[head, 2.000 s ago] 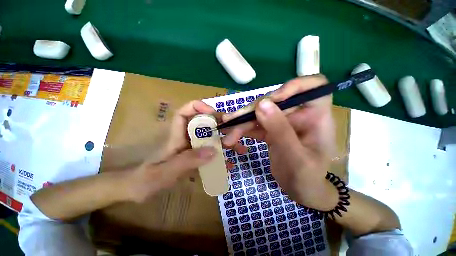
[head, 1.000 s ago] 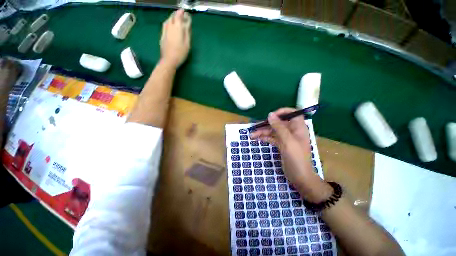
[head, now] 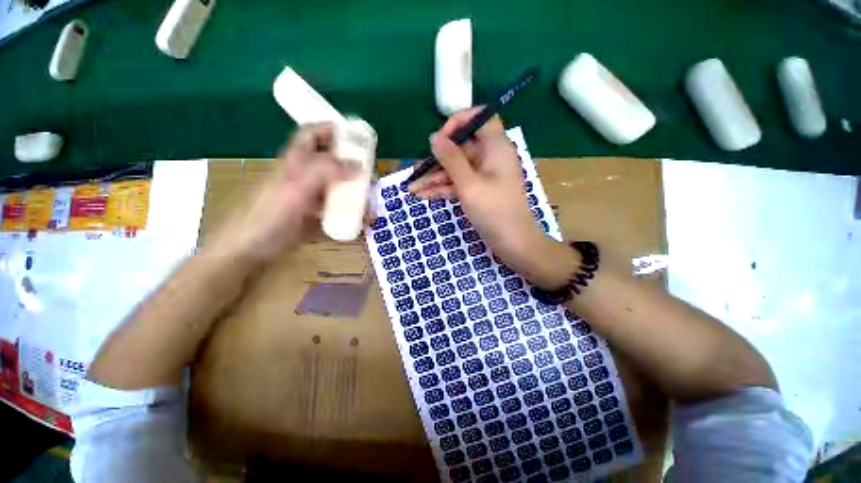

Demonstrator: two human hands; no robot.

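My left hand [head: 307, 179] is blurred and holds a white oblong housing [head: 346, 203] upright above the cardboard, left of the label sheet's top. My right hand [head: 477, 174] holds black tweezers [head: 481, 120] like a pen. Their tip is at the top rows of the label sheet [head: 491, 311]. I cannot tell if the tip holds a label. The sheet is white with a dense grid of dark labels and lies at a tilt on the brown cardboard [head: 274, 363].
The green conveyor belt [head: 378, 47] runs across the far side with several white housings, one [head: 455, 68] just beyond my right hand. A printed panel [head: 57, 283] lies at the left. A white board [head: 755, 255] lies at the right.
My left hand has come back from the belt's far side and now holds a housing. My right hand stays at the sheet's top with the tweezers. The sheet now looks more tilted.
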